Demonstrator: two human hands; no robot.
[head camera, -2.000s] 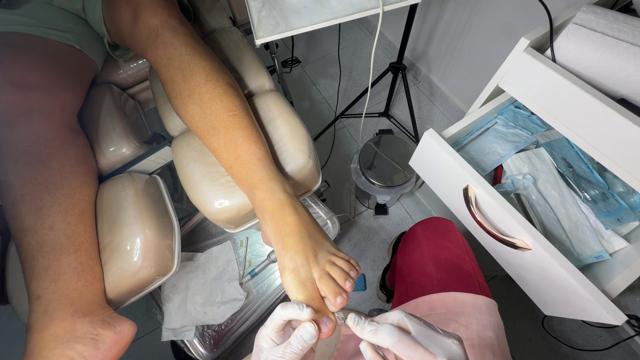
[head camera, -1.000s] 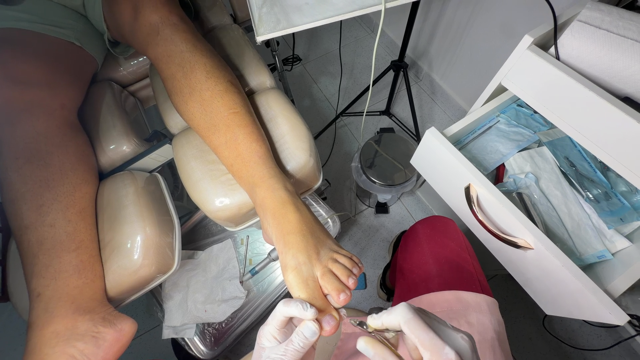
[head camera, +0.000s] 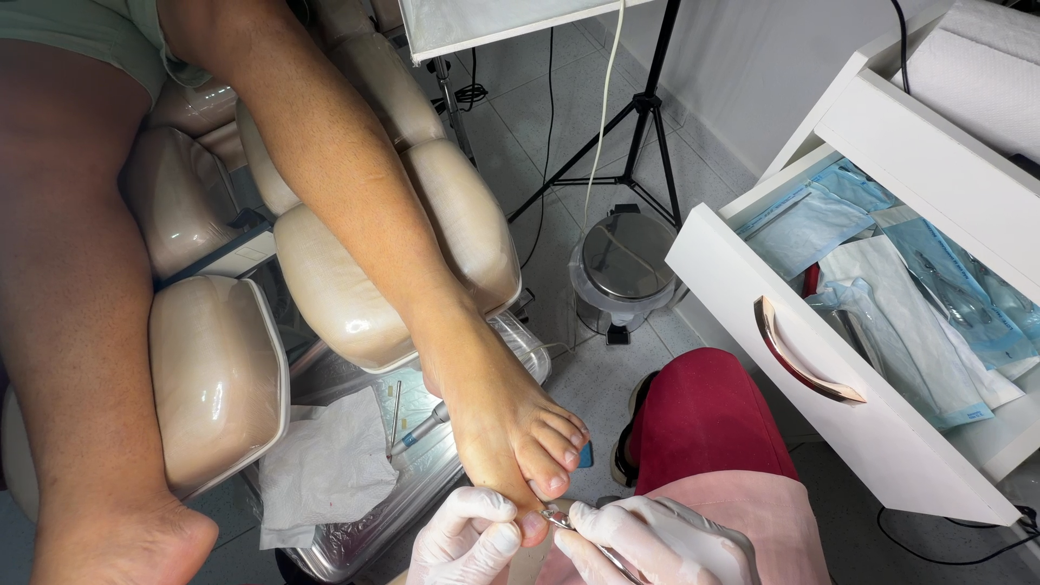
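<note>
My left hand (head camera: 467, 536), in a white glove, grips the big toe (head camera: 532, 526) of another person's bare foot (head camera: 487, 418) between thumb and fingers. My right hand (head camera: 658, 540), gloved too, holds metal nippers (head camera: 597, 546) whose jaws are at the side of that toe, close to the nail. Part of the handles is hidden by my fingers. Left of the foot, a white paper towel (head camera: 329, 463) lies over a plastic-covered tray (head camera: 353, 536). On the tray rest a thin metal tool (head camera: 396, 410) and a grey and blue handpiece (head camera: 420, 428).
Padded leg rests (head camera: 215, 382) support the person's legs. At the right, a white drawer (head camera: 821, 390) stands pulled out with sterilization pouches (head camera: 951, 284) inside. A pedal bin (head camera: 626, 258) and a black tripod stand (head camera: 646, 101) are on the floor. A white table (head camera: 504, 20) is at the top.
My right hand has shifted slightly, and the nippers now lie at a different angle beside the toe than two seconds ago. My left hand stays on the big toe.
</note>
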